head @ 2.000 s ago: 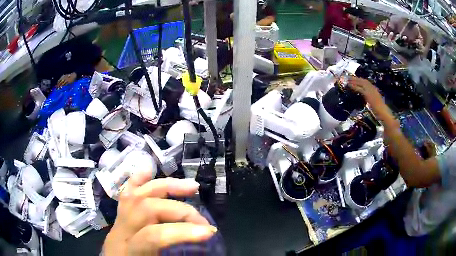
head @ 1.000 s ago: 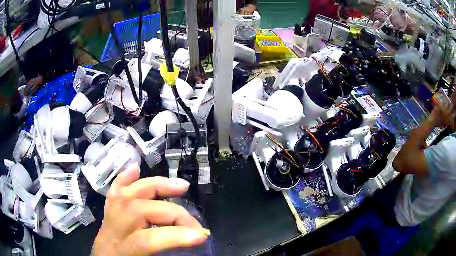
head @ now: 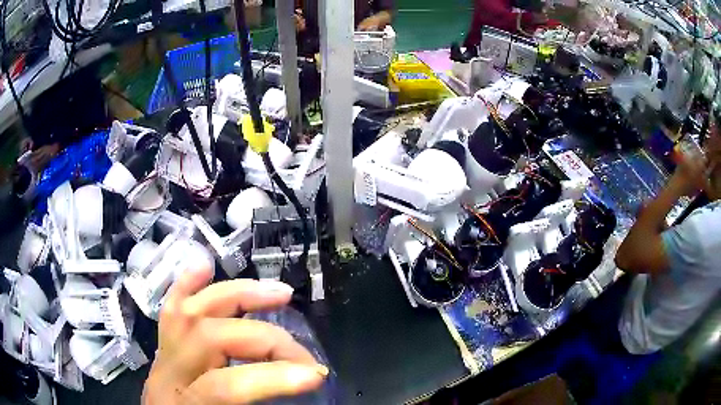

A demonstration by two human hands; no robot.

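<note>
My left hand (head: pixel 229 344) is large and blurred at the bottom, left of centre, with its fingers curled and pointing right. A dark blue-grey rounded thing (head: pixel 296 323) shows beside and behind the fingers; whether the hand grips it I cannot tell. My right hand is not in view. Just beyond stands a silver-grey metal box (head: pixel 278 232), with a black cable (head: pixel 281 178) bearing a yellow piece (head: pixel 257 134) passing in front of it. White dome camera bodies (head: pixel 85 212) with slatted brackets are piled at the left.
A pale metal post (head: pixel 339 130) rises from the dark mat (head: pixel 387 340). Open camera heads (head: pixel 436 275) with coloured wires stand right of it. A blue bin (head: pixel 194 71) and yellow tray (head: pixel 415 77) are behind. Another person's arm (head: pixel 652 225) is at the right.
The view has shifted, so the bench things sit further left. The other person's arm has drawn back from the camera heads. My left hand keeps nearly the same curled pose.
</note>
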